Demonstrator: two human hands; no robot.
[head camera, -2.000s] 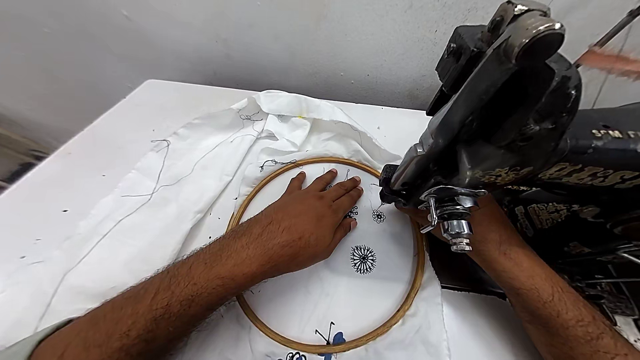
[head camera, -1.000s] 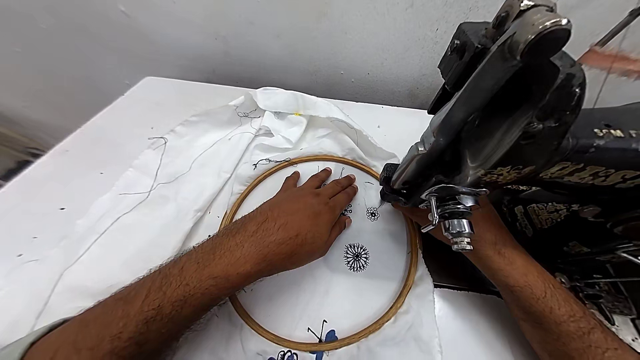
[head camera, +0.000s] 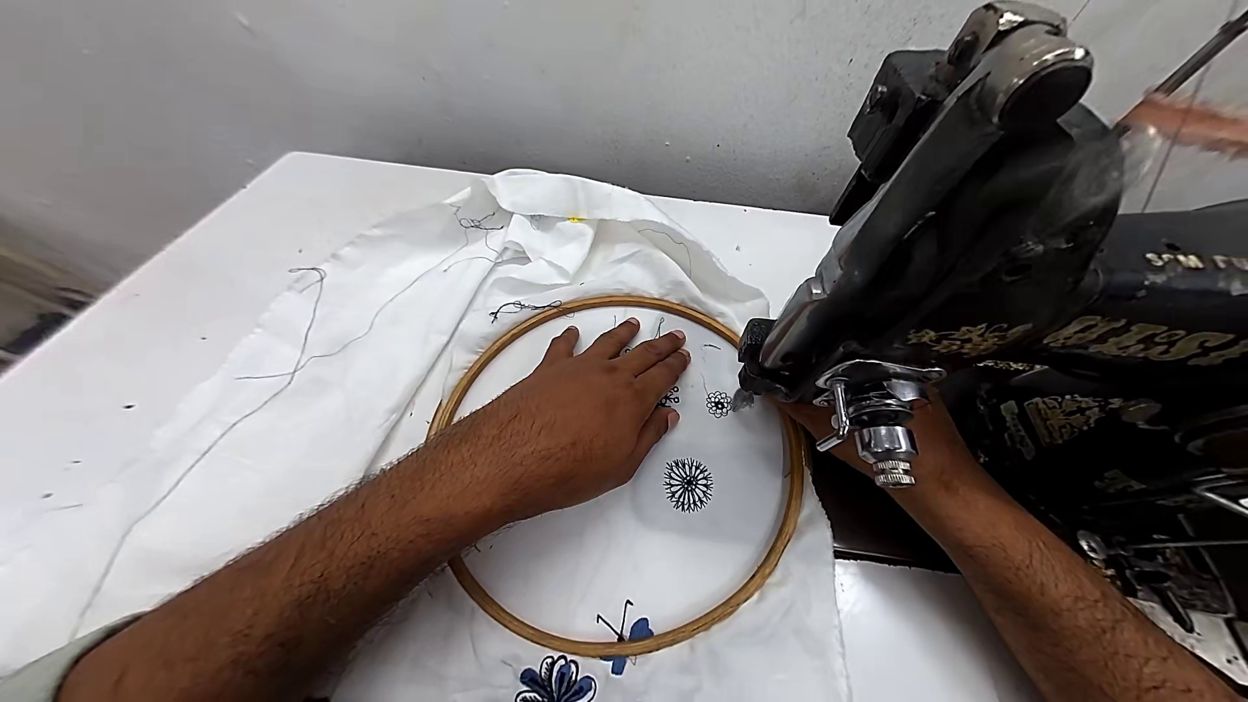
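A round wooden embroidery hoop (head camera: 770, 570) holds white cloth (head camera: 585, 575) stretched flat. My left hand (head camera: 595, 419) lies palm down on the cloth inside the hoop, fingers spread, gripping nothing. Beside it are a black stitched round flower (head camera: 688, 485) and a smaller one (head camera: 719, 404) close to the sewing machine's needle end. My right hand (head camera: 868, 429) is at the hoop's right edge, mostly hidden behind the machine's tension knob; its fingers cannot be seen. A blue butterfly (head camera: 632, 634) crosses the hoop's lower rim, and a blue and black flower (head camera: 556, 680) lies below.
The black sewing machine (head camera: 985, 253) fills the right side, its chrome tension assembly (head camera: 885, 429) jutting out above my right wrist. Loose cloth and dark threads (head camera: 312, 331) spread over the white table (head camera: 283, 205) at left. A grey wall (head camera: 585, 78) stands behind.
The hoop and cloth have shifted slightly left relative to the machine since two seconds ago, with my left hand still flat on them. The small flower sits a little farther from the machine's needle end.
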